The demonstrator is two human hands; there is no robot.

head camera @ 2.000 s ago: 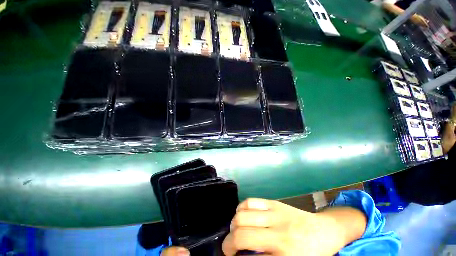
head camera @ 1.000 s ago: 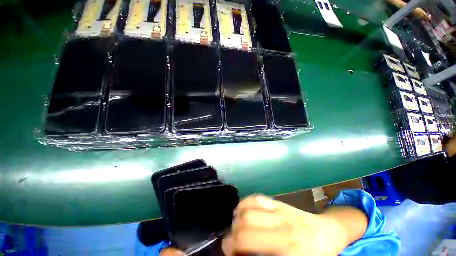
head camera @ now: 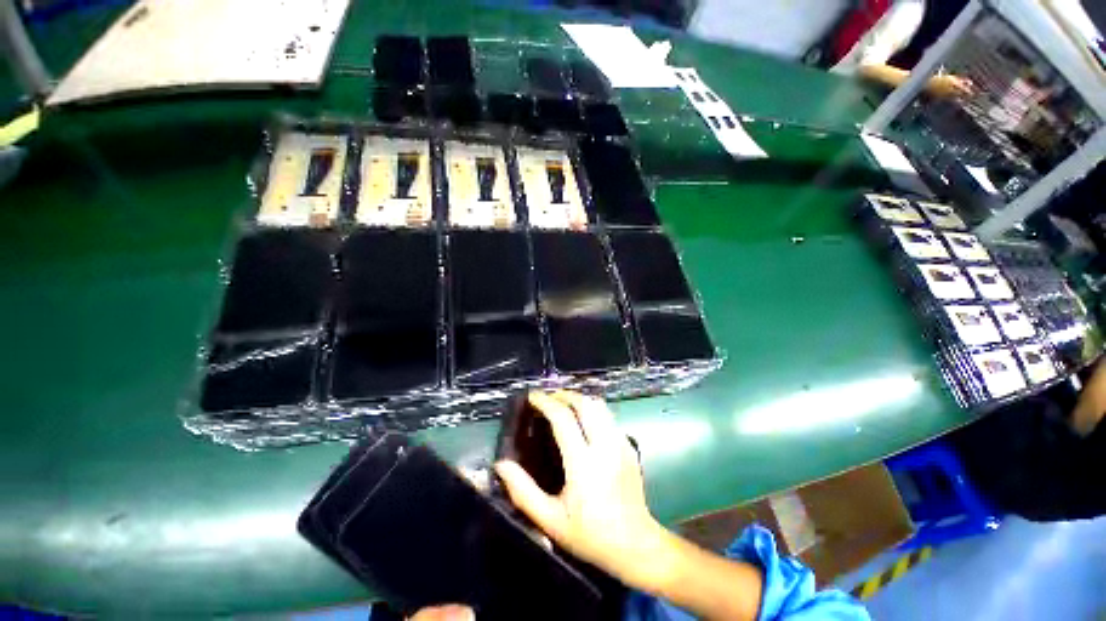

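A fanned stack of glossy black phone screens [head camera: 425,528] is held low in front of me, near the bench edge. My left hand [head camera: 443,614] holds it from below; only a fingertip shows at the bottom rim. My right hand [head camera: 588,479] grips one dark phone screen [head camera: 534,446], tilted on edge, just above the stack's right side. Behind them a stacked clear blister tray [head camera: 273,431] has black rectangles in its front row. Four cream screen backs [head camera: 394,182] and one dark pocket lie in its back row.
A second tray stack with cream panels [head camera: 970,322] is at the right, near a shelf post. Behind lie dark trays [head camera: 425,79], a pale board [head camera: 200,49] and a white cut-out sheet [head camera: 718,113]. A cardboard box [head camera: 837,516] is below the bench edge. A person's hand [head camera: 940,85] is at the far right.
The view has lifted and shows more of the bench's far side. The stack has turned and tilted left. My right hand has moved up toward the tray with one screen in it.
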